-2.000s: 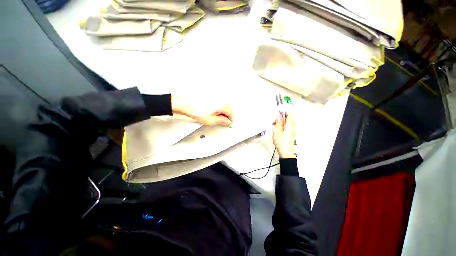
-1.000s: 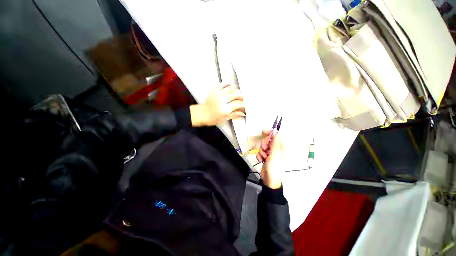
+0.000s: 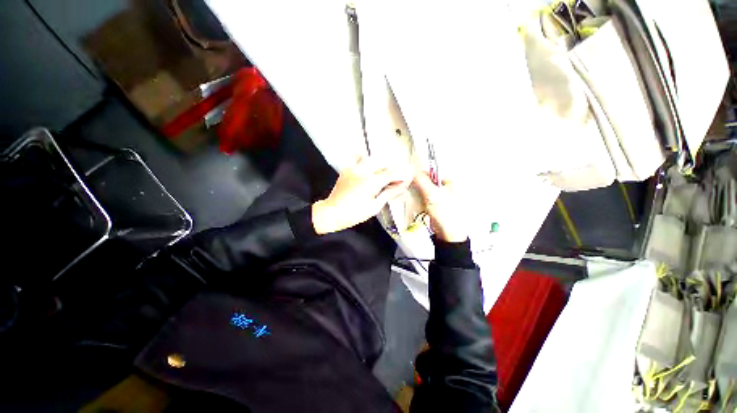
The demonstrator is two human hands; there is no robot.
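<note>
A pale bag body (image 3: 400,149) lies at the table's near edge, mostly washed out by glare, with a small dark round snap (image 3: 398,131) on it. My left hand (image 3: 355,198) holds the bag body, fingers bent at its near end. My right hand (image 3: 439,211) is beside it, fingertips close to my left fingers, holding a thin hand tool (image 3: 433,164) that points away from me. Glare hides the exact fingertip contact. A thin black cord (image 3: 412,259) curls below my right hand. A small green piece (image 3: 494,227) lies to its right.
Layered bag bodies (image 3: 622,97) are piled at the table's far right. A white table (image 3: 485,105) spans the middle. Clear tubs (image 3: 137,193) are low at left, with red material (image 3: 252,113) beyond. A red surface (image 3: 525,323) and more bags (image 3: 687,314) are at right.
The bag body has turned from lying sideways to pointing away from me. My left hand has moved down it, and my right hand, still with the tool, has come close beside it.
</note>
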